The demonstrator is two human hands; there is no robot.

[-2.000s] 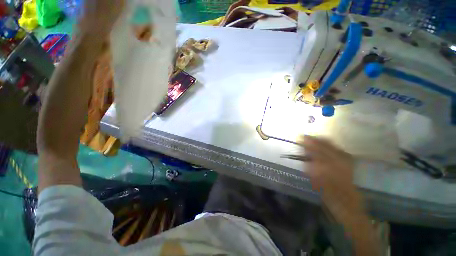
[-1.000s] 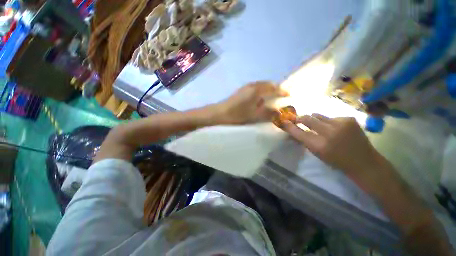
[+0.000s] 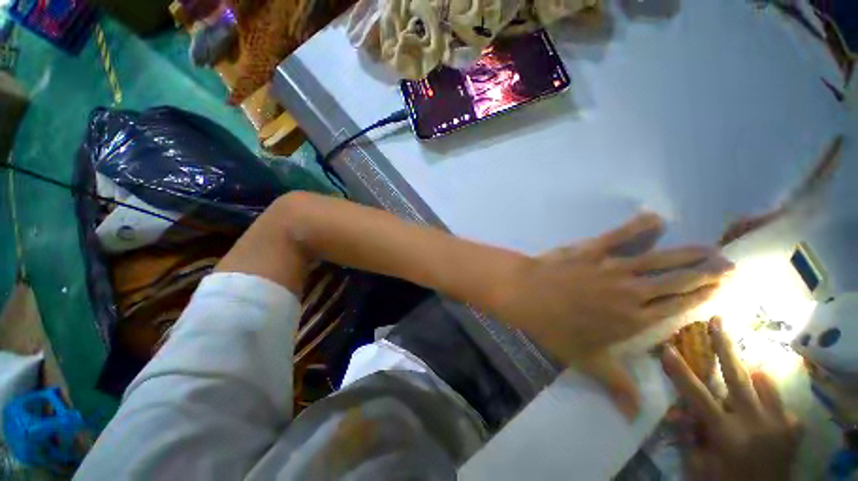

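The brown plush fabric piece point(image 3: 698, 349) shows its nubby face under the bright lamp by the needle area. Its smooth white backing point(image 3: 569, 427) spreads toward the table's front edge. My left hand point(image 3: 602, 296) is palm down with fingers spread, its thumb over the white backing and its fingertips near the light. My right hand point(image 3: 738, 409) lies at the lower right, its fingers on and around the brown piece, holding it down. The sewing machine's white head point(image 3: 833, 333) is cut off at the right edge. Glare hides the needle and presser foot.
A lit smartphone point(image 3: 489, 85) with a cable lies beside cream plush parts point(image 3: 442, 33) on the white table point(image 3: 574, 178). A brown plush bundle point(image 3: 273, 47) hangs off the table's left edge. A black bag point(image 3: 179, 155) holds brown pieces below left.
The view has shifted left and down. My left hand has let go of the piece and lies spread flat. The brown piece and my right hand are now close to the needle area.
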